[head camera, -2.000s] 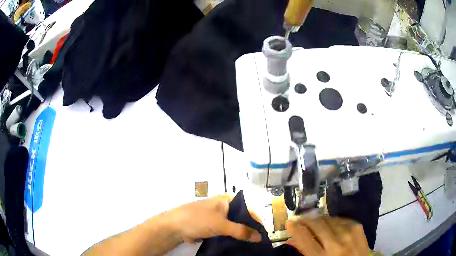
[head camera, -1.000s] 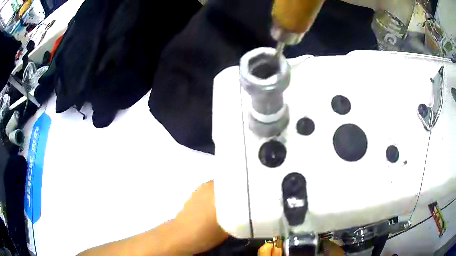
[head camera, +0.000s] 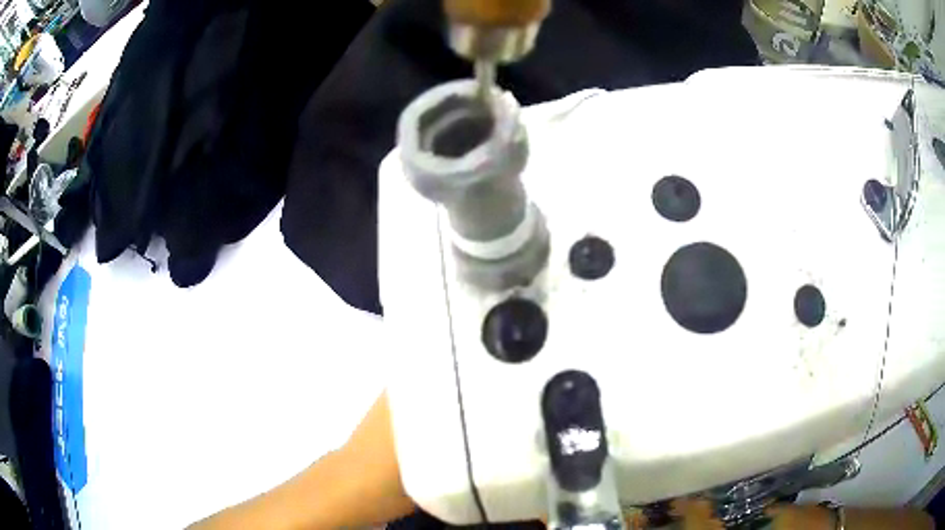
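The white machine head (head camera: 632, 383) fills the middle and right and hides the needle area. My left forearm (head camera: 337, 471) comes in from the bottom left; my left hand is hidden behind the head. A strip of skin of my right hand or forearm (head camera: 715, 514) shows under the head at the bottom edge; its fingers cannot be made out. A bit of black cloth (head camera: 420, 521) shows beside my left wrist. What either hand holds is hidden.
A grey knob (head camera: 477, 192) stands on the head, with a wooden-handled tool (head camera: 495, 26) in it. Black fabric (head camera: 342, 176) lies behind, with a black heap (head camera: 197, 135) at back left. Snips (head camera: 920, 430) lie at far right. The white table (head camera: 207, 393) has a blue label.
Since two seconds ago the view has come closer over the machine head, which now covers both hands and the needle area. In the last second the head has shifted left in view.
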